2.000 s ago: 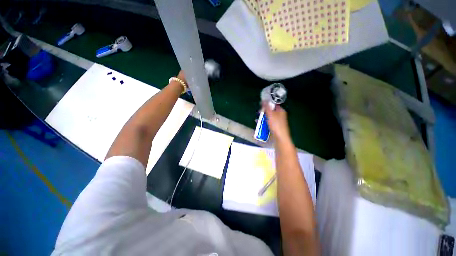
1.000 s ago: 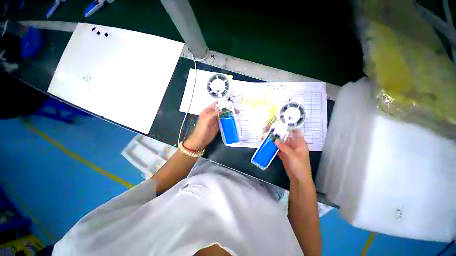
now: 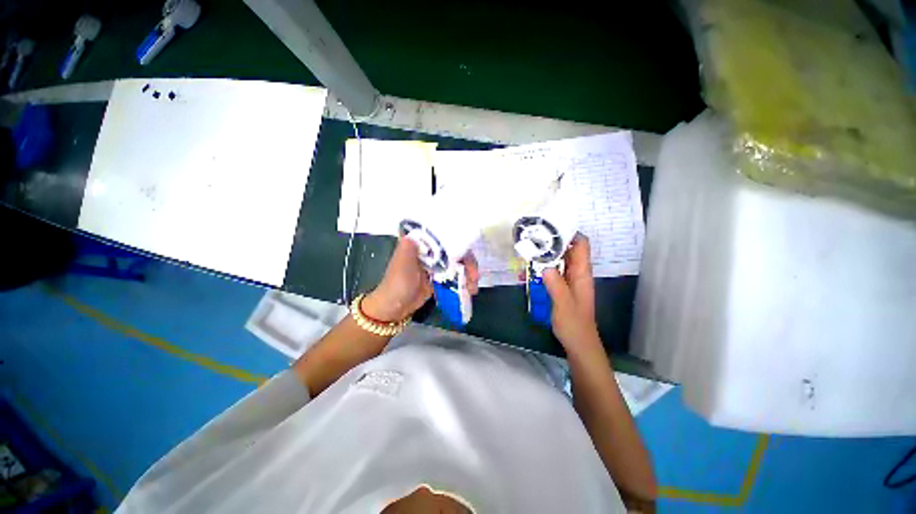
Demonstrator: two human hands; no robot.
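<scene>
My left hand [image 3: 401,285] holds a mini fan with a round spoked head [image 3: 424,246] and a blue handle [image 3: 451,299], tilted to one side. My right hand [image 3: 574,292] holds a second mini fan by its neck, its round head [image 3: 538,240] facing up and its blue handle [image 3: 539,300] pointing towards me. Both fans are over the near edge of the printed record sheet [image 3: 606,201]. A smaller pale sheet [image 3: 387,186] lies left of it. Part of the record sheet is hidden by the fans and hands.
A white board [image 3: 206,181] lies at left. A thin cable [image 3: 354,223] runs down from the metal post [image 3: 326,55]. More fans [image 3: 168,30] lie on the green conveyor [image 3: 482,60]. At right stand white foam sheets [image 3: 804,301] with a wrapped yellow bundle [image 3: 819,90]. White trays [image 3: 291,323] are below.
Compared with the earlier frames, both fans have been brought from the conveyor to the papers. Since one second ago they have moved lower and slightly left, and both have turned.
</scene>
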